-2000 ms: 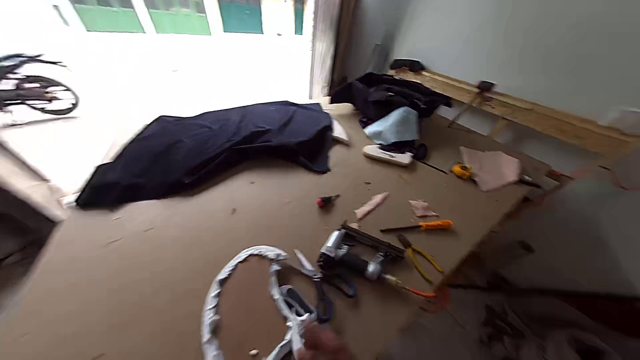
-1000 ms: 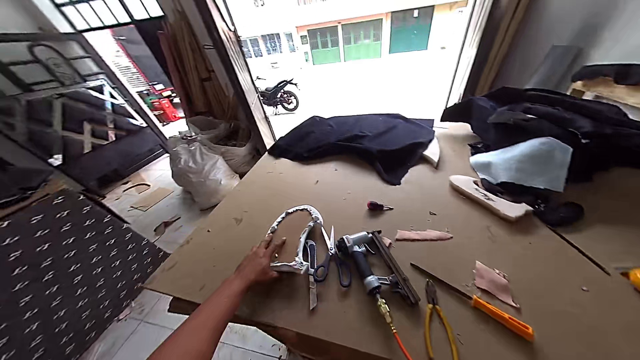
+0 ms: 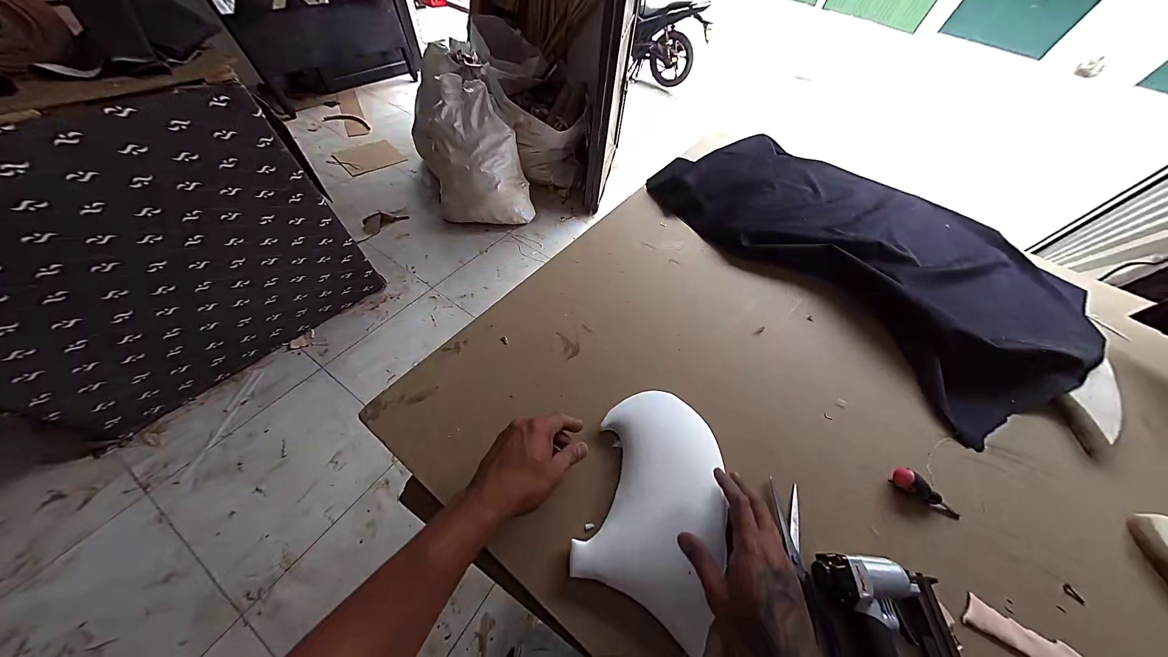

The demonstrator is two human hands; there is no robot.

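A curved white padded piece (image 3: pixel 662 493) lies smooth side up on the brown-covered table. My right hand (image 3: pixel 753 557) rests on its right edge with the fingers spread. My left hand (image 3: pixel 534 461) hovers just left of its inner curve, fingers bent and apart, holding nothing. Right of my right hand are scissors (image 3: pixel 792 520), blades showing and handles hidden, and a pneumatic stapler (image 3: pixel 881 593). A small red and black screwdriver (image 3: pixel 922 491) lies farther right. Beyond it, dark navy fabric (image 3: pixel 876 246) partly covers a pale piece (image 3: pixel 1098 401).
The table's left edge (image 3: pixel 438 365) runs diagonally beside my left arm. On the tiled floor stand stuffed white sacks (image 3: pixel 479 146). A panel covered in dark patterned fabric (image 3: pixel 164 265) is at left. A pink scrap (image 3: pixel 1013 628) lies near the stapler.
One second ago my left hand was on a white curved frame with its wrapped edge showing; now a smooth white surface shows and that hand is off it. My right hand has come into view. The view has swung left.
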